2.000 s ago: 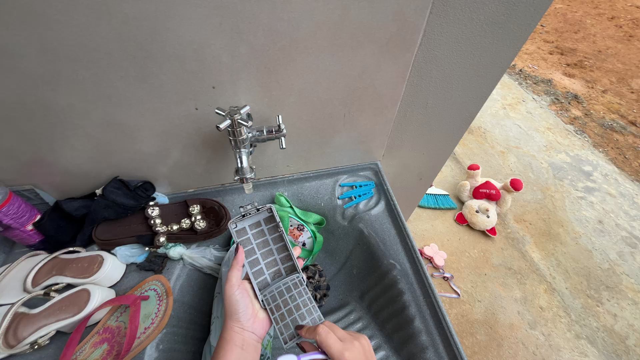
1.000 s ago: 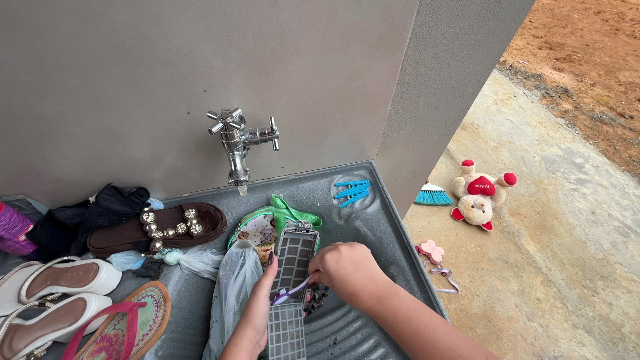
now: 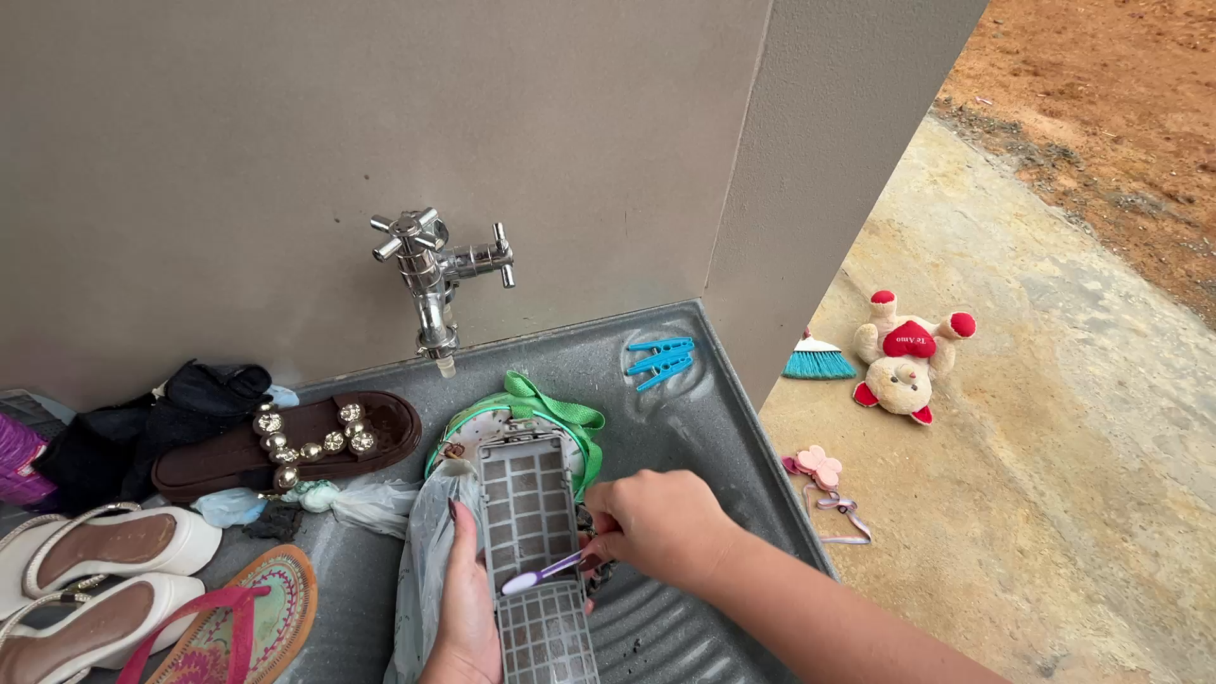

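My left hand (image 3: 465, 603) holds a grey plastic grid filter frame (image 3: 528, 503) from its left side and beneath, over the grey laundry sink (image 3: 617, 328). The frame is unfolded, with a second grid part (image 3: 546, 632) at its lower end. My right hand (image 3: 655, 522) grips a purple and white toothbrush (image 3: 540, 575), its white head lying against the frame near the joint between the two parts. Behind the frame lie a round item with green straps (image 3: 560, 410) and a pale plastic bag (image 3: 427, 541). Dark bits lie on the ribbed sink surface below my right hand.
A chrome faucet (image 3: 432, 285) juts from the wall. Blue clothespins (image 3: 660, 361) lie at the sink's corner. A brown sandal (image 3: 223, 465), white sandals (image 3: 104, 627) and a flip-flop (image 3: 285, 608) fill the left side. On the ground are a teddy bear (image 3: 902, 366) and a teal-bristled brush (image 3: 819, 363).
The frame was tilted to the lower right two seconds ago and now stands more upright in view. My right hand has moved up to its right side, and the toothbrush head now shows on the grid.
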